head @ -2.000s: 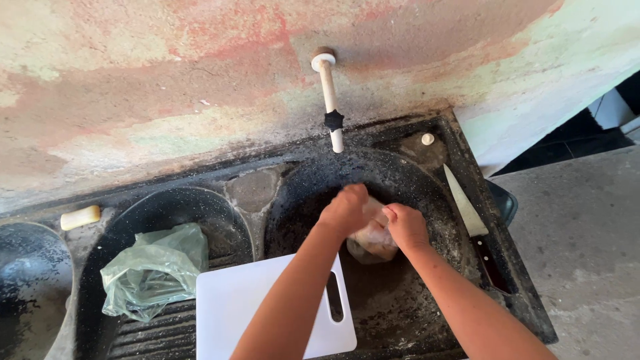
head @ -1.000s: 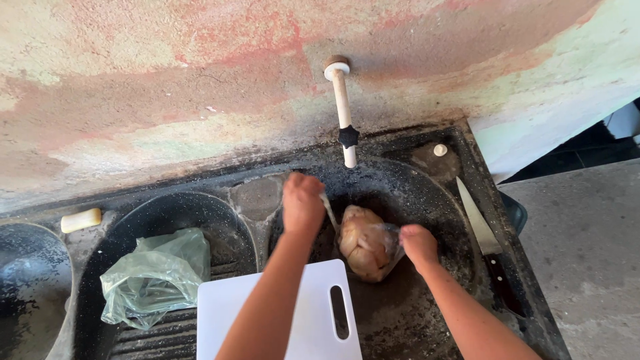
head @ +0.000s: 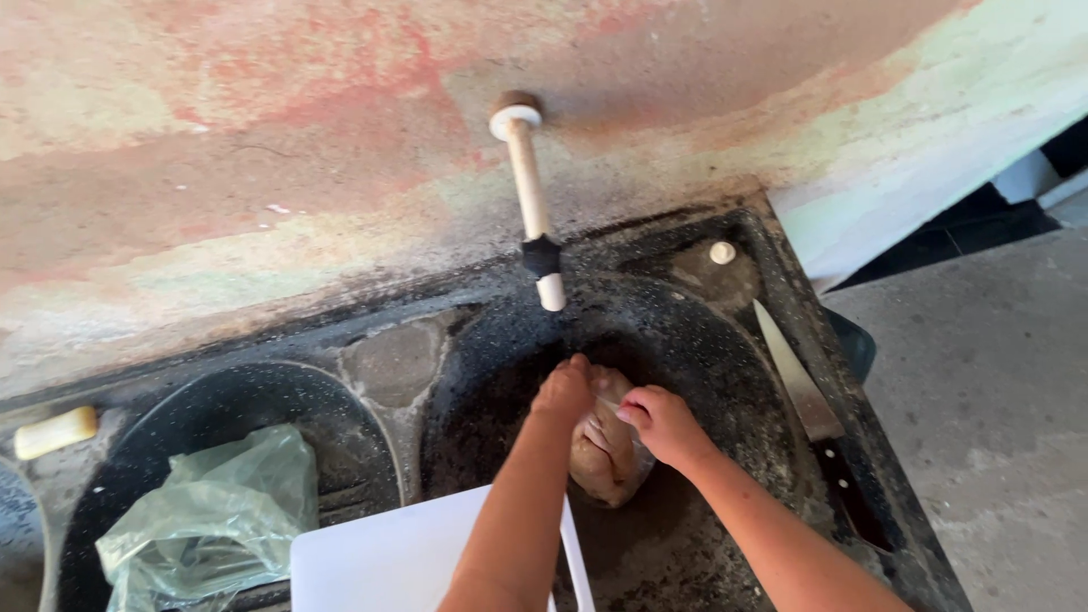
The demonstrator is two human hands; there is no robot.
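A piece of raw poultry, seemingly a whole chicken (head: 605,463), lies in the dark round sink basin (head: 476,408) with clear plastic film around part of it. At its upper left, my left hand (head: 565,389) is bent over the bag and meat; its fingertips are partly hidden. On the right side, my right hand (head: 667,425) pinches the clear plastic (head: 642,463) between thumb and fingers. Below my left forearm, a white cutting board (head: 387,552) reaches over the basin's edge. A white pipe tap (head: 529,183) with a black handle points down above the basin.
A large knife (head: 795,374) with a dark handle lies along the right rim. In the left basin (head: 229,382) sits a crumpled greenish plastic bag (head: 212,518). A yellowish bar of soap (head: 55,432) rests on the ledge, and a small white cap (head: 722,252) on the back right corner.
My left hand was apart from the chicken at the left a second ago and is now back against it. My right hand has moved inward over the chicken.
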